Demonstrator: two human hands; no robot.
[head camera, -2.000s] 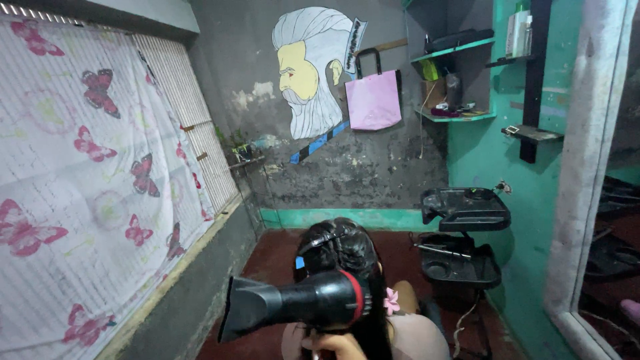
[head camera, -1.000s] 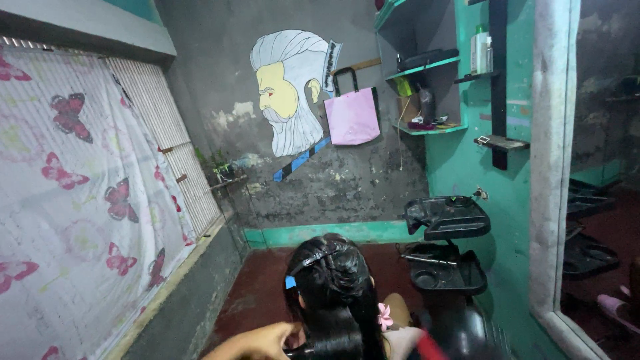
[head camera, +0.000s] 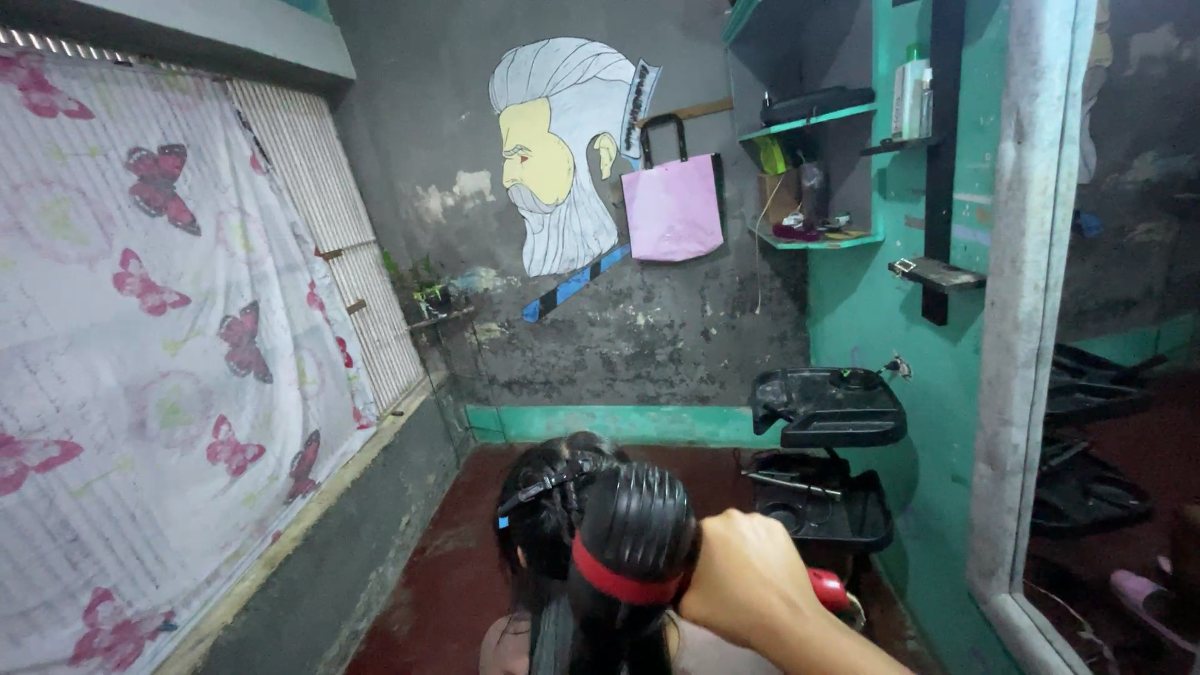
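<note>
My right hand (head camera: 755, 581) grips a black hair dryer (head camera: 637, 525) with a red band and a red handle end, at the bottom centre. The dryer's rear faces me and hides part of the seated person's dark hair (head camera: 534, 534). A hair clip (head camera: 558, 483) holds the hair at the top of the head, and a small blue piece (head camera: 503, 522) shows at its left side. Long straight strands hang down the person's back beside the dryer. My left hand is out of the frame.
A black trolley (head camera: 830, 422) with stacked trays stands to the right of the person, near a framed mirror (head camera: 1031, 328). A butterfly-print curtain (head camera: 187, 375) hangs on the left over a low ledge (head camera: 309, 525). Ahead, a pink bag (head camera: 673, 211) hangs on the wall.
The dryer, low over the hair two seconds ago with its nozzle to the left, now shows its rear. The left hand seen at the hair one second ago has left the view.
</note>
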